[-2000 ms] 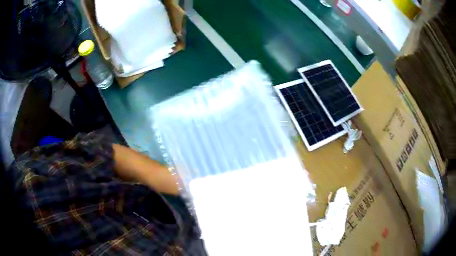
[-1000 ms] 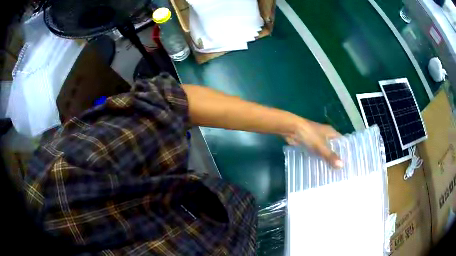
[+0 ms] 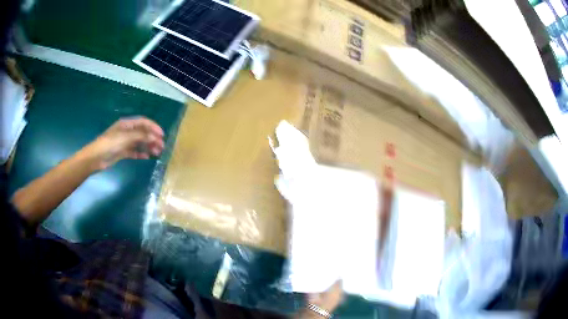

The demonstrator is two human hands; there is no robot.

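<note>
My left hand (image 3: 134, 140) is empty, its fingers loosely curled and apart, above the green bench left of the flat carton. My right hand (image 3: 329, 299) is at the bottom edge of a white foam-covered bundle (image 3: 333, 230), gripping it; its fingers are mostly hidden by the bundle. A white cable bundle (image 3: 293, 146) lies at the bundle's upper left corner. Another white bundle (image 3: 416, 243) lies to the right. Two solar panels, one (image 3: 208, 25) overlapping the other (image 3: 187, 65), lie at the upper left with a white cable (image 3: 256, 59) beside them. The view is blurred.
The flat carton (image 3: 224, 143) with printed characters lies under the work. Clear film (image 3: 149, 218) runs along its left edge. A flattened carton stack (image 3: 479, 68) stands at the upper right. Crumpled white material (image 3: 482, 212) is at the right. White sheets (image 3: 11, 115) show at the far left.
The view has swung to the right. My left hand has come off the clear ribbed bag and is now empty. My right hand has come into view at the bottom.
</note>
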